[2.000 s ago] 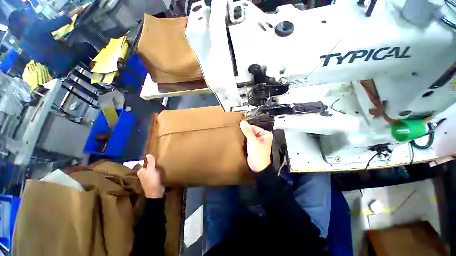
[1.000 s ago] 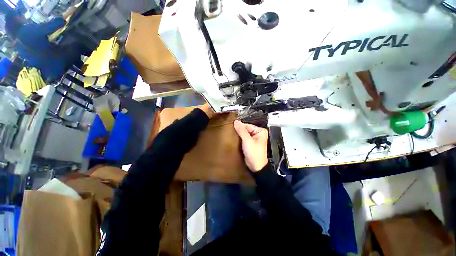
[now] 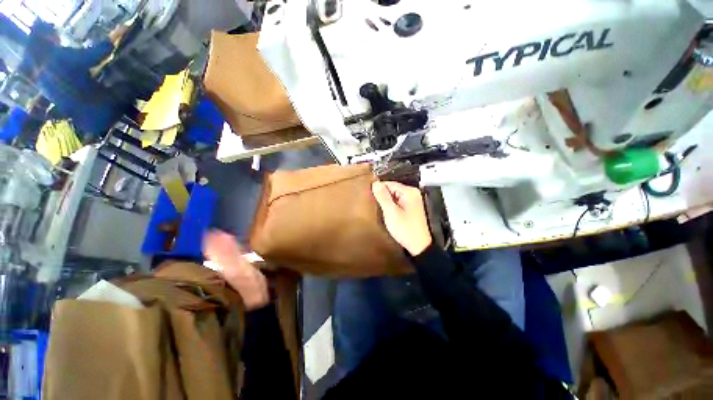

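Note:
The tan-brown bag body [image 3: 328,223] lies in front of me with a seam line across its upper part, its upper right edge at the presser foot and needle area [image 3: 385,162]. My right hand [image 3: 405,215] pinches the bag's right edge just below the needle. My left hand [image 3: 236,269] is blurred, off the bag's lower left side, with no piece seen in it. The white sewing machine [image 3: 500,94] marked TYPICAL stands above and to the right. The needle tip is hidden among dark metal parts.
Stacked brown work [image 3: 105,344] lies at my lower left. A second brown pile [image 3: 252,82] rests on a side table [image 3: 234,148] beyond the machine. A blue bin [image 3: 186,223] is at left. A box with brown pieces [image 3: 653,355] is at lower right. A person [image 3: 66,78] works at far left.
My left hand has come back from near the needle to the bag's lower left and is off the bag. My right hand still pinches the edge by the needle.

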